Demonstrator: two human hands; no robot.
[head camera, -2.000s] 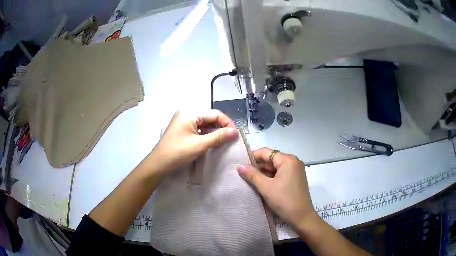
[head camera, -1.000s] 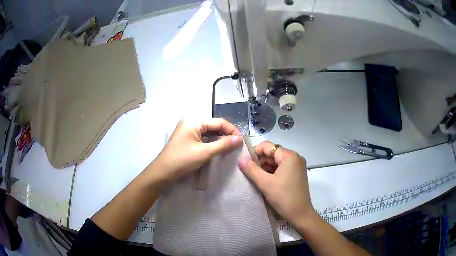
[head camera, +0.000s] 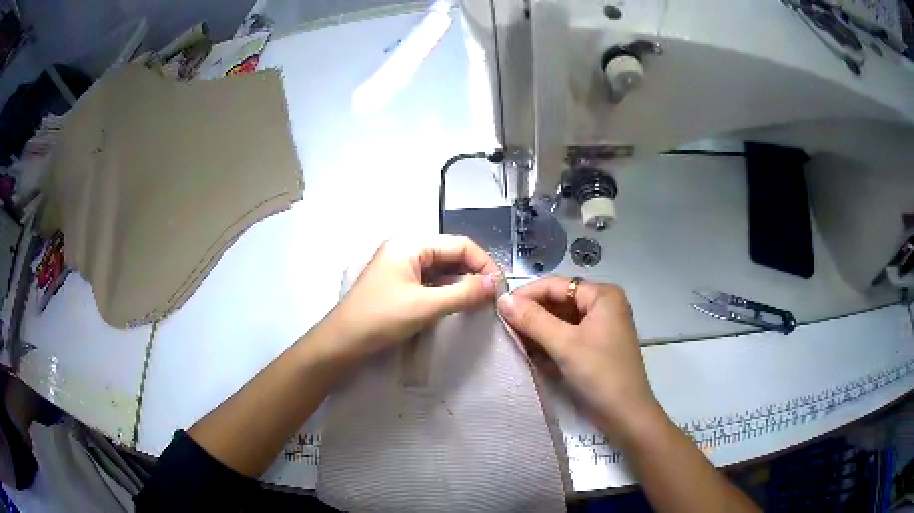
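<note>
The garment piece (head camera: 456, 421) lies pale striped side up in front of the machine and hangs over the table's front edge. A short tan strip (head camera: 415, 361) shows on its upper left part. My left hand (head camera: 416, 291) pinches its top right corner between thumb and fingers. My right hand (head camera: 581, 336), with a ring, pinches the right edge just beside the left fingertips. The presser foot and needle (head camera: 523, 225) stand just beyond the fingertips, over the shiny needle plate (head camera: 479, 225). The cloth under my palms is hidden.
The white sewing machine (head camera: 692, 80) fills the upper right. Stacked tan cut panels (head camera: 180, 190) lie at left. Thread snips (head camera: 744, 311) and a black phone (head camera: 780, 208) lie on the right. A measuring scale (head camera: 792, 406) runs along the front edge. Cloth is heaped at far left.
My right hand's fingertips have moved up the cloth edge to meet the left fingertips, and the tan edge between them is now mostly covered. The whole view has shifted slightly.
</note>
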